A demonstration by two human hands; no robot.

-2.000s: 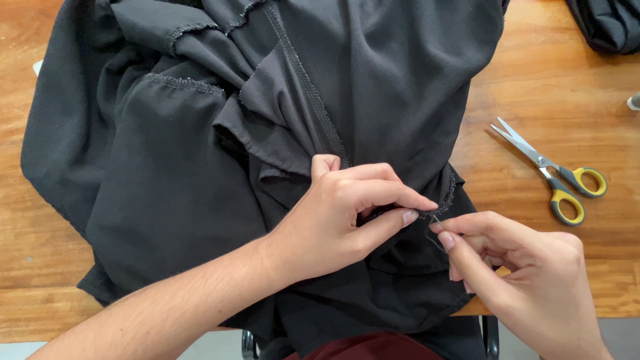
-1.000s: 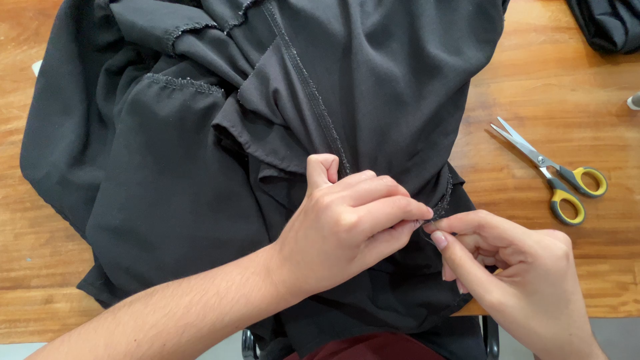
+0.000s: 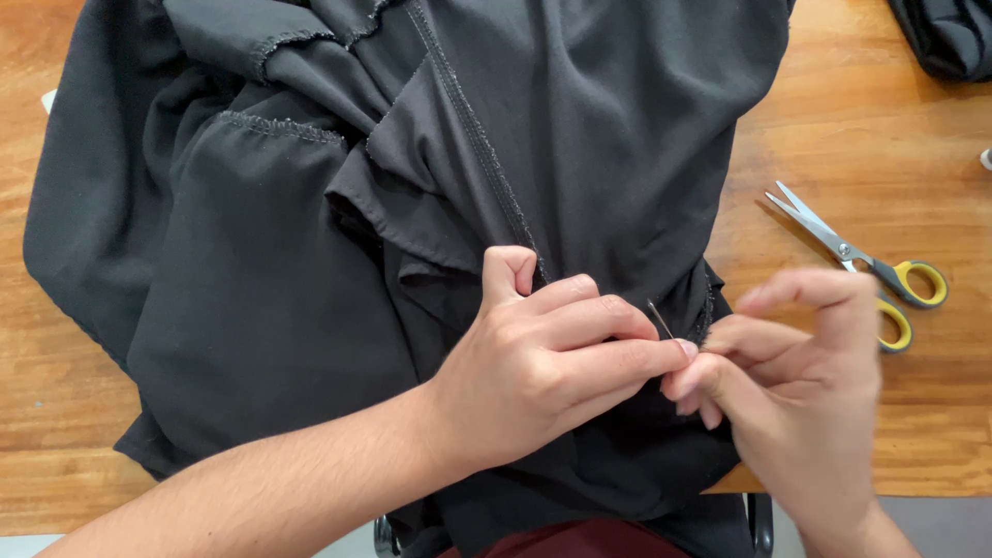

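A black fabric garment (image 3: 256, 256) with overlocked seams lies spread in folds over the wooden table and hangs past its front edge. My left hand (image 3: 550, 356) rests on it and pinches the cloth's edge at the right, its index fingertip beside a thin sewing needle (image 3: 661, 320). The needle points up and left, its lower end hidden at the fingertips. My right hand (image 3: 783, 372) meets the left fingertips, thumb and a finger closed at the cloth edge, index finger raised and blurred. What exactly it pinches is hidden.
Scissors (image 3: 845, 249) with yellow and grey handles lie slightly spread on the wooden table (image 3: 860, 147), just beyond my right hand. Another black item (image 3: 949, 39) is at the top right corner. A small whitish object (image 3: 986, 159) sits at the right edge.
The right index finger has lifted away from the thumb. The needle now stands out above the left fingertips; two seconds ago it was between the two hands. The garment and scissors have stayed put.
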